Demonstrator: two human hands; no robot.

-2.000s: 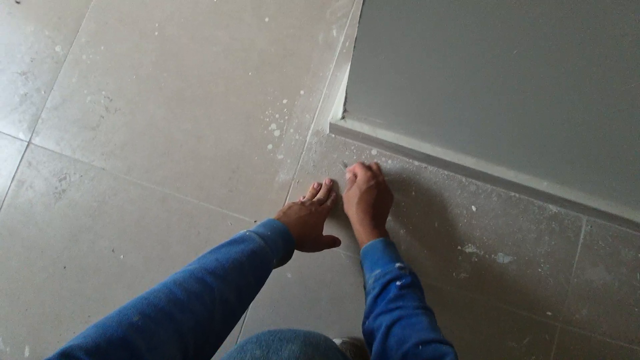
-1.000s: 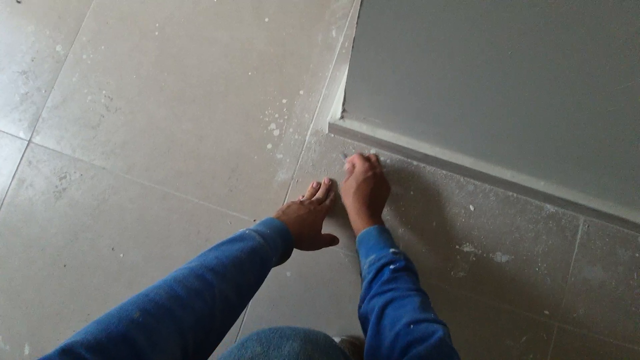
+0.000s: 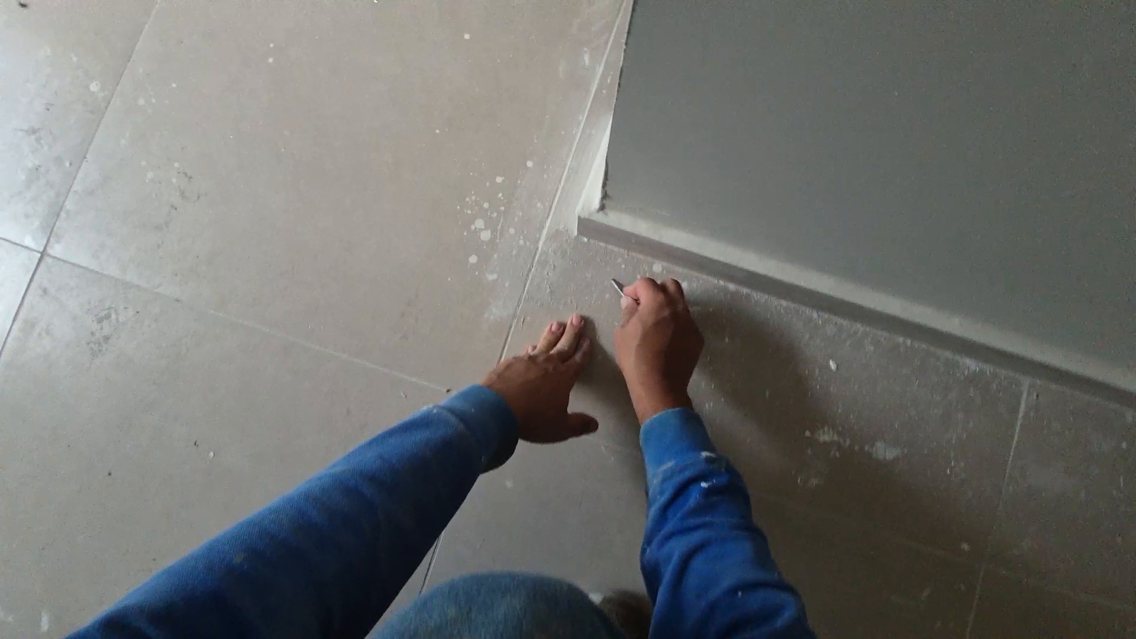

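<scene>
My left hand (image 3: 543,382) rests flat on the tiled floor (image 3: 311,222), fingers spread and holding nothing. Just right of it, my right hand (image 3: 657,342) is closed around a small thin tool (image 3: 619,287), perhaps a blade or scraper; only its pale tip shows past the fingers. The tip is close to the floor tile, below the corner of the baseboard (image 3: 799,288). The rest of the tool is hidden in the fist. White specks and smears (image 3: 480,226) mark the tile up and left of my hands.
A grey wall (image 3: 870,151) with a baseboard along its foot fills the upper right. Its corner juts out just beyond my right hand. My denim-covered knee (image 3: 506,608) is at the bottom edge. More white spots (image 3: 883,450) lie on the shaded tiles at right.
My right hand, with the small tool in it, has shifted slightly on the floor near the baseboard. My left hand has stayed in place.
</scene>
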